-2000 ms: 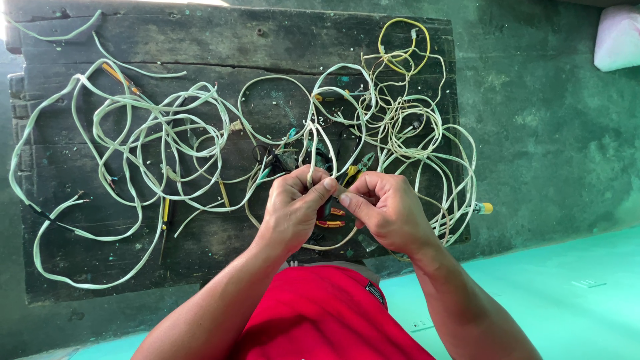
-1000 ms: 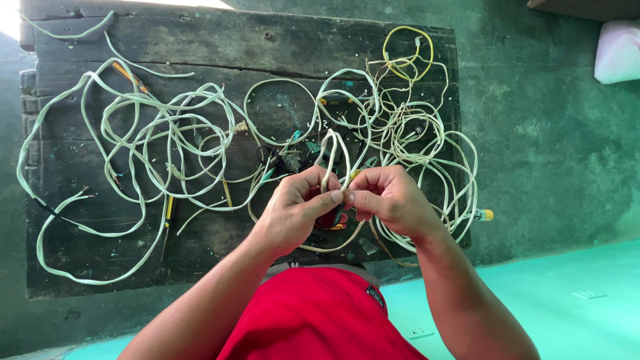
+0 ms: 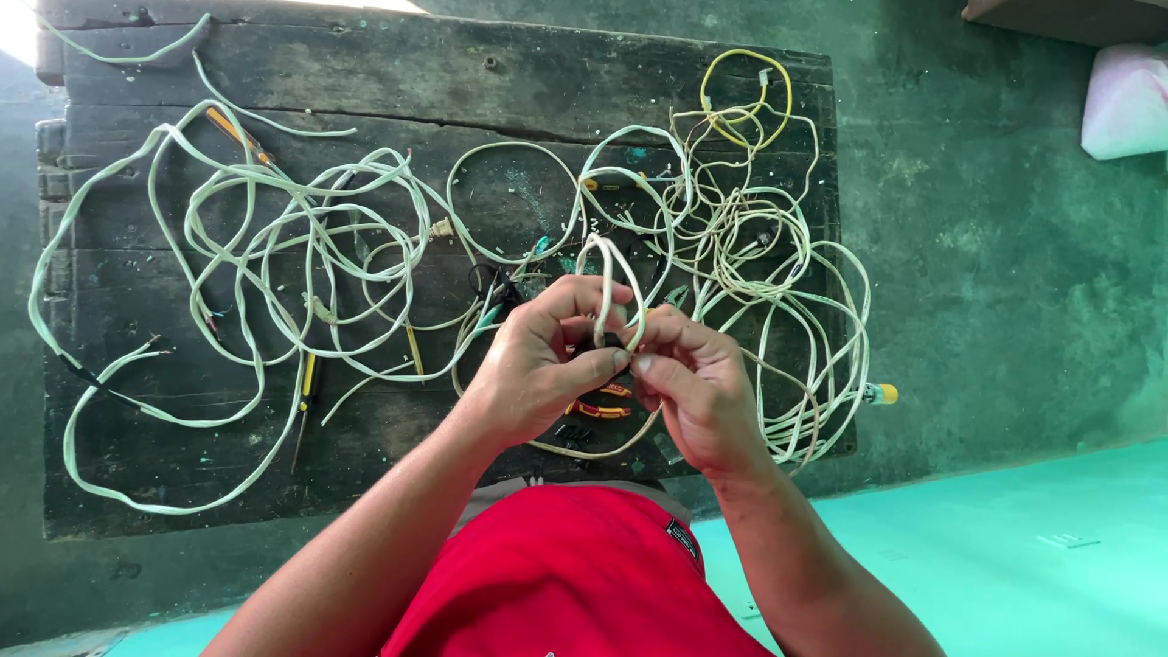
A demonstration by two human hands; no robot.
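Between my two hands a white electrical cable [image 3: 636, 281] stands up in a narrow bent loop. My left hand [image 3: 561, 351] pinches it between thumb and fingers, near a small black piece [image 3: 610, 341] that is partly hidden. My right hand [image 3: 698, 383] grips the lower part of the cable just beside the left thumb. Below the hands, red and yellow pliers handles [image 3: 599, 410] show on the dark wooden table [image 3: 383, 55]. The tip of green-grey pliers [image 3: 676, 296] shows above my right hand.
Loose white cable coils [image 3: 310, 210] lie at left, and more tangled cables [image 3: 757, 237] at right with a yellow wire loop [image 3: 707, 82]. Screwdrivers [image 3: 308, 383] with yellow handles rest among them. A yellow-capped object [image 3: 881, 393] juts past the right edge.
The cable loop between my hands has changed shape, from spread ends two seconds ago to a narrow upright bend. Both hands remain close together around it.
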